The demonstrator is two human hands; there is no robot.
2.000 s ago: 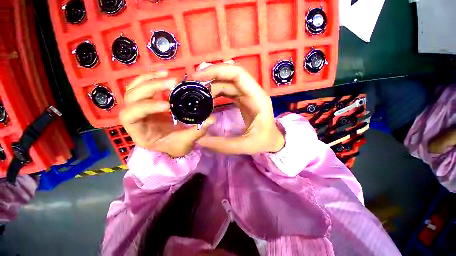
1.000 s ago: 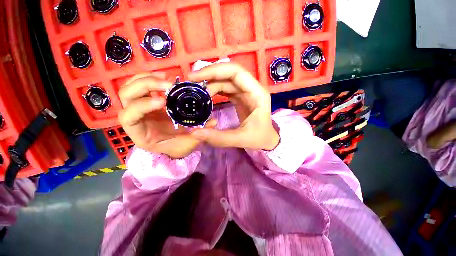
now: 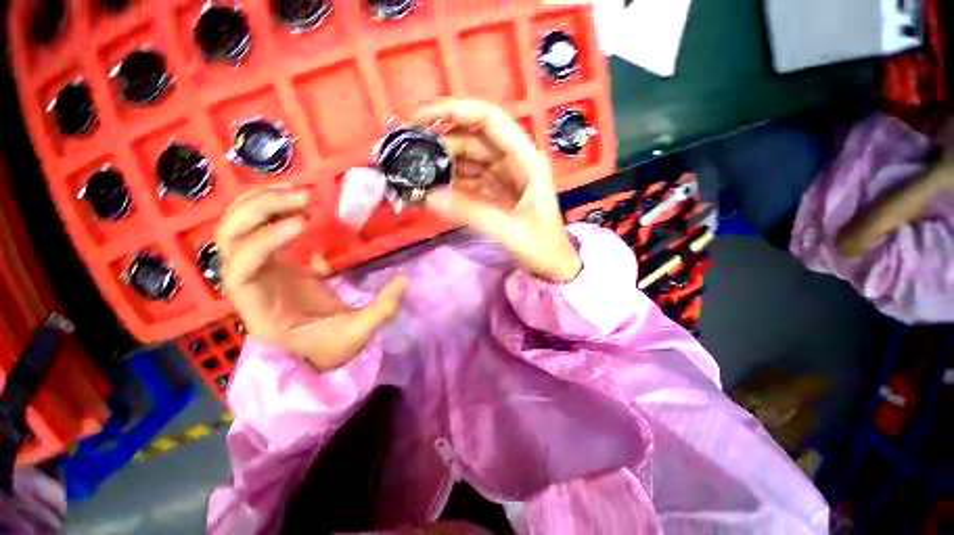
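My right hand (image 3: 513,183) holds a round dark watch body (image 3: 413,165) by its edge above the red-orange foam tray (image 3: 471,37). Its ringed back seems to face up, but the view is blurred. My left hand (image 3: 298,277) is open and empty to the lower left, fingers spread, apart from the watch body. A crumpled white cloth (image 3: 362,196) shows just left of the watch body and seems to lie on the tray. Several watch bodies sit in the tray's pockets, one of them (image 3: 264,144) with a shiny centre. One is partly hidden behind my left hand.
White paper (image 3: 651,33) lies right of the tray on the dark green bench (image 3: 722,99). A pale box (image 3: 837,37) is at the far right. A lower tray of parts (image 3: 685,261) sits below the bench edge. Another person's pink sleeve (image 3: 873,209) shows at right. Red-orange trays (image 3: 63,392) are stacked left.
My left hand has let go of the watch body and moved left and down. My right hand now holds it alone, a little higher. The view has shifted and tilted, uncovering the cloth.
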